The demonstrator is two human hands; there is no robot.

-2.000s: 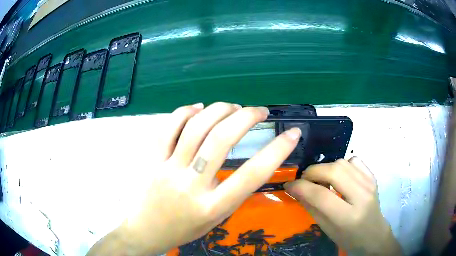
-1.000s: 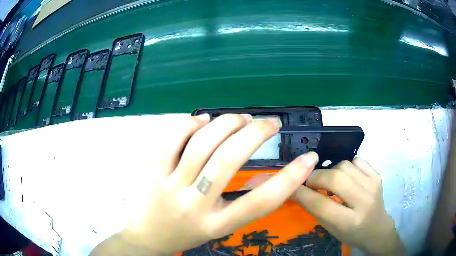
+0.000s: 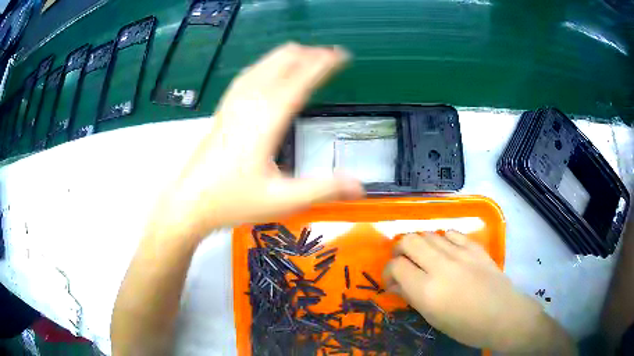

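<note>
My left hand (image 3: 243,146), blurred, is spread open with nothing between thumb and fingers, over the left end of the phone middle frames (image 3: 432,149). These lie flat just beyond the orange parts tray (image 3: 495,233); white shows through their window. My right hand (image 3: 462,288) is inside the tray on its right side, fingers curled down. Its fingertips are partly hidden, and I cannot tell if they pinch anything. Small black strips (image 3: 278,268) are heaped along the tray's left and near parts, with a few loose ones near my right fingers.
A slanted side stack of black frames (image 3: 549,167) lies right of the tray on the white table covering (image 3: 90,215). The green conveyor belt (image 3: 389,55) runs across the back, with a row of spaced frames (image 3: 125,69) at its left.
The frame held between my hands is out of them. My left hand has opened and risen; my right hand has moved down into the tray. The view has shifted, showing more tray and the side stack.
</note>
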